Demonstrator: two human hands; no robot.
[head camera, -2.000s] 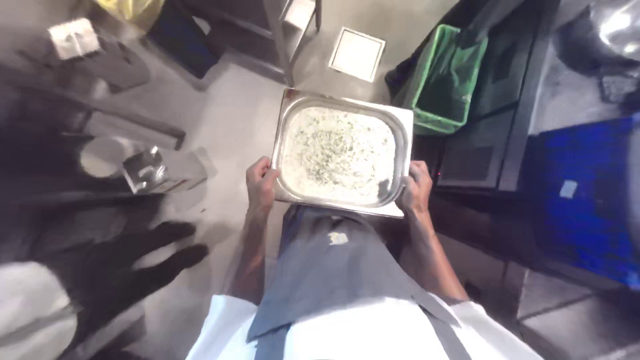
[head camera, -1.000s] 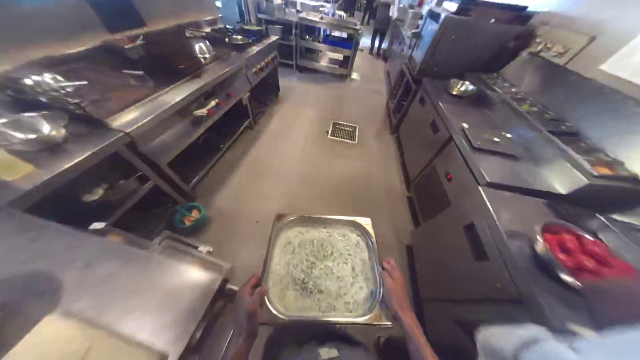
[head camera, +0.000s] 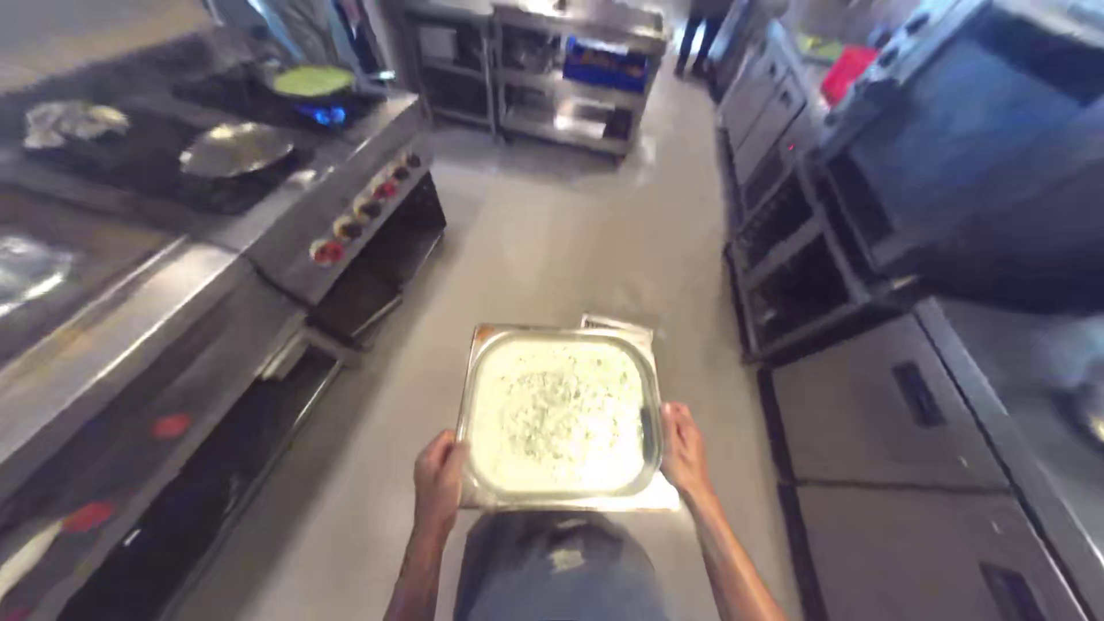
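A metal food pan (head camera: 653, 414) full of a creamy white mixture with green flecks (head camera: 561, 414) is held level in front of my apron (head camera: 561, 569). It rests on or in a flat metal tray (head camera: 660, 496), whose edge shows around it. My left hand (head camera: 438, 474) grips the left side, fingers partly hidden under the rim. On the right side my right hand (head camera: 684, 448) holds the edge in the same way.
Along the left runs a stove (head camera: 285, 216) with knobs, a metal lid (head camera: 235, 149), a green round item (head camera: 313, 81) and a blue flame. Metal shelving (head camera: 573, 86) with a blue crate (head camera: 606, 65) stands ahead. A person (head camera: 703, 34) is far off. Drawer cabinets (head camera: 880, 388) line the right.
The view has moved forward along the aisle between the stove and the cabinets. Both hands still hold the pan in front of the body. The floor drain now lies partly behind the pan.
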